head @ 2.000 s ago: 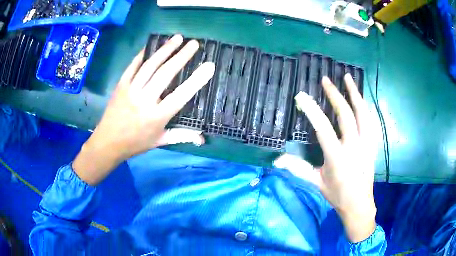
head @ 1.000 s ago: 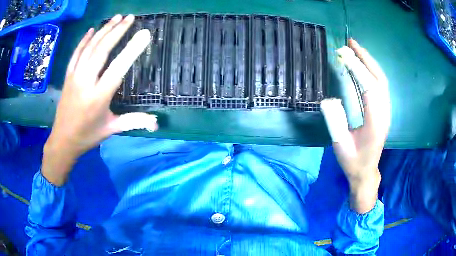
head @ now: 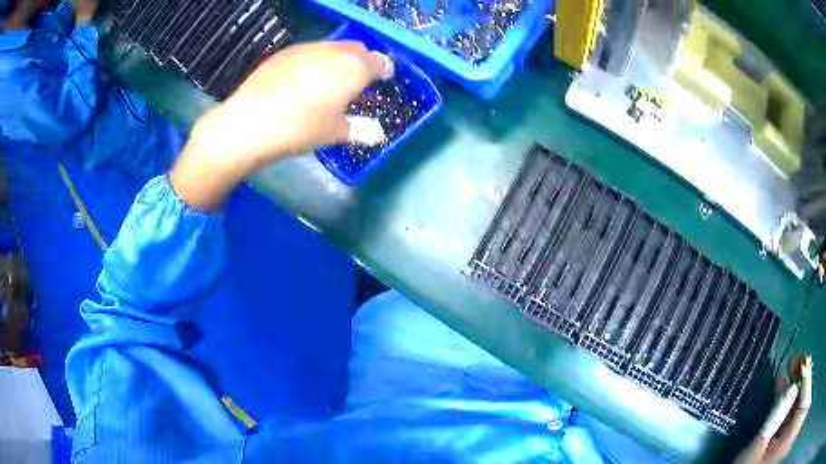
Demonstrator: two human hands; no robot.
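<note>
Several black plastic housings [head: 625,281] lie side by side in a row on the green bench mat, gridded ends towards me. My left hand [head: 299,95] is over the small blue parts bin [head: 435,107], its covered thumb and fingertip apart above the small metal parts [head: 398,107]. Whether it pinches a part cannot be told. My right hand [head: 786,421] is at the lower right corner, partly cut off by the frame edge, beside the right end of the row. Its fingertips are covered and its grip is unclear.
A large blue tray [head: 516,63] with metal parts stands behind the small bin. More black housings [head: 199,41] lie at the upper left. The machine base plate [head: 652,136] bears cream-yellow fixtures [head: 743,86]. A yellow bar [head: 577,32] stands beside it. Another person's blue sleeve [head: 54,68] shows at the far left.
The view has swung left. My left hand has moved from the left end of the housing row to the small bin. My right hand is now near the frame's lower right corner.
</note>
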